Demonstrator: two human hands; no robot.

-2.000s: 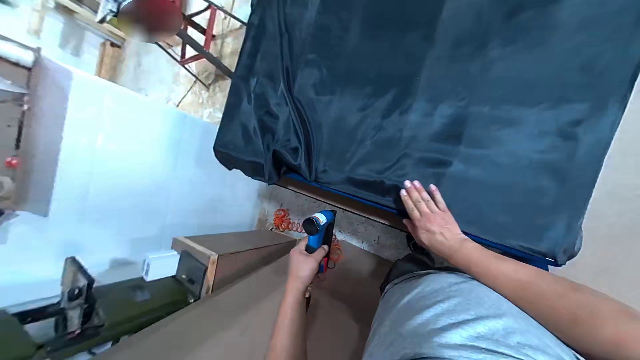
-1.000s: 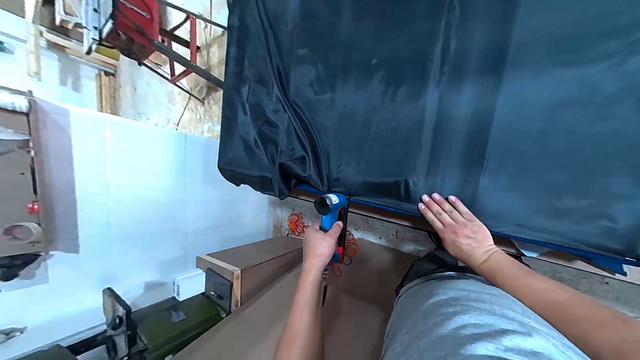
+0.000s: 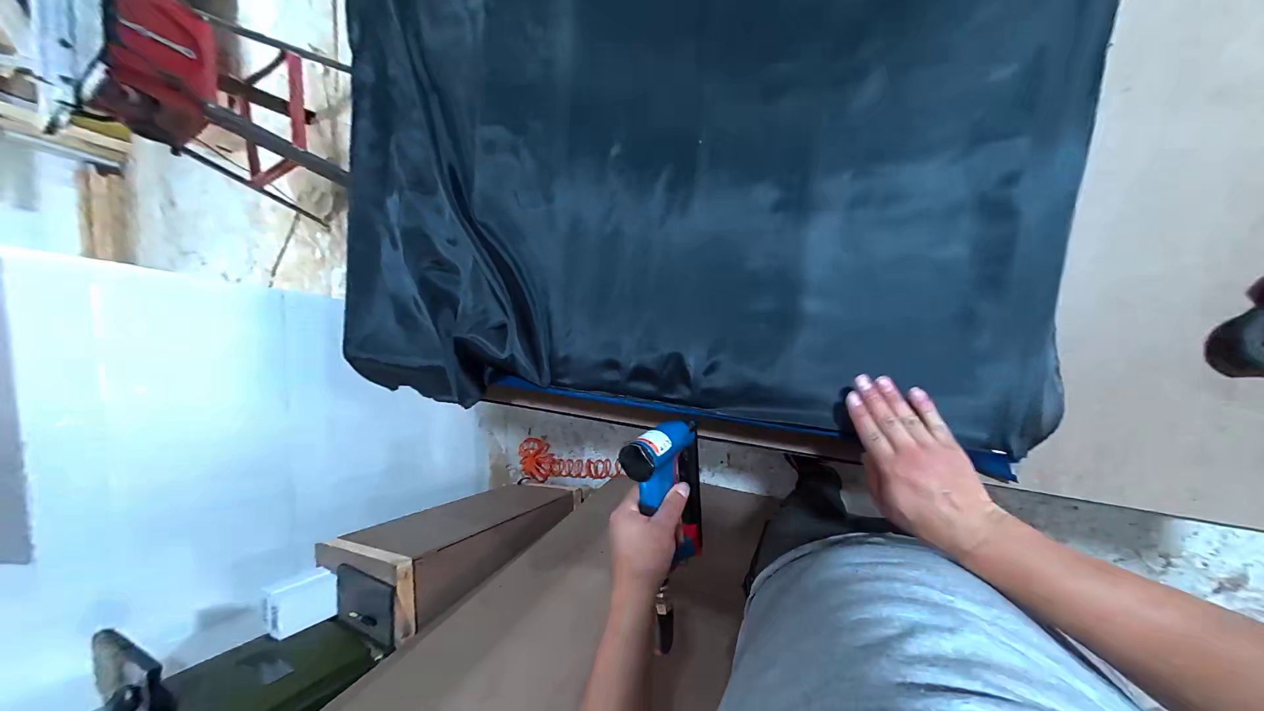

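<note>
My left hand (image 3: 647, 533) grips a blue pneumatic staple gun (image 3: 664, 459), its nose by the near edge of a large panel draped in black fabric (image 3: 731, 217). My right hand (image 3: 916, 464) lies palm down with fingers spread on the fabric's near edge, right of the staple gun. A strip of blue material (image 3: 632, 400) shows under the fabric along that edge. The fabric bunches in folds toward the left corner. Whether the staple gun's nose touches the edge I cannot tell.
An orange coiled air hose (image 3: 583, 467) lies beyond the staple gun. Brown boxed pieces with wooden ends (image 3: 400, 563) stand at lower left, beside a green case (image 3: 276, 667). A red metal frame (image 3: 267, 128) is at upper left. A pale board (image 3: 1165, 296) extends to the right.
The staple gun in my left hand was up against the panel's edge a second ago and now sits slightly back from it. My right hand stays on the fabric's near edge.
</note>
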